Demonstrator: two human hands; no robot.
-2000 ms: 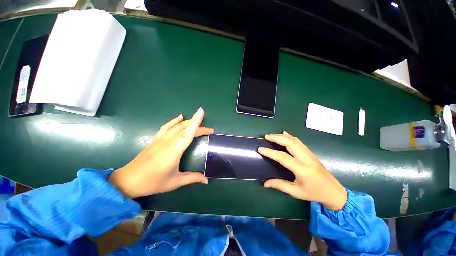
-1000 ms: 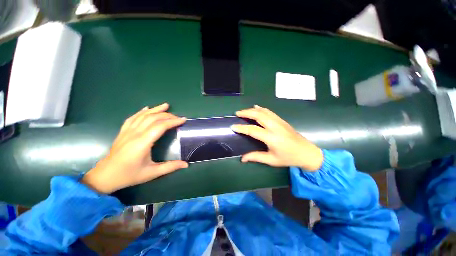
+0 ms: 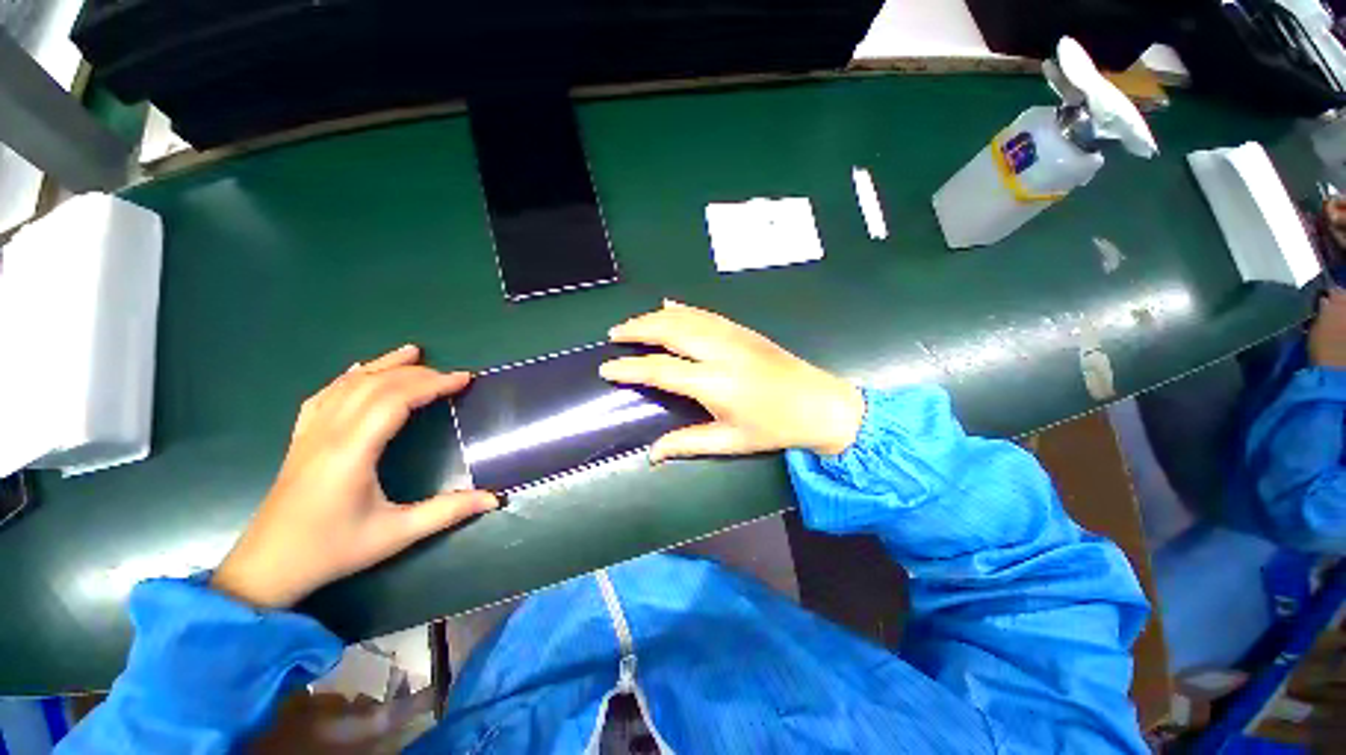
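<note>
A glossy black smartphone or display unit lies flat on the green mat in front of me, with a bright glare band across it. My left hand is at its left end, with the thumb and index finger at the two left corners. My right hand covers its right end, with fingertips on the glass and upper edge and the thumb at the lower edge. Both hands are bare. The phone's right end is hidden under my right hand. A second black phone lies beyond it, pointing away from me.
A white card and a small white strip lie beyond my right hand. A pump bottle topped with a white wipe stands farther right, near a white stack. A white pile is at left. Another person's blue sleeve shows at right.
The camera view has shifted and turned toward the right, so the bench items appear farther left and more tilted. Both hands stay at the phone's ends in much the same grip.
</note>
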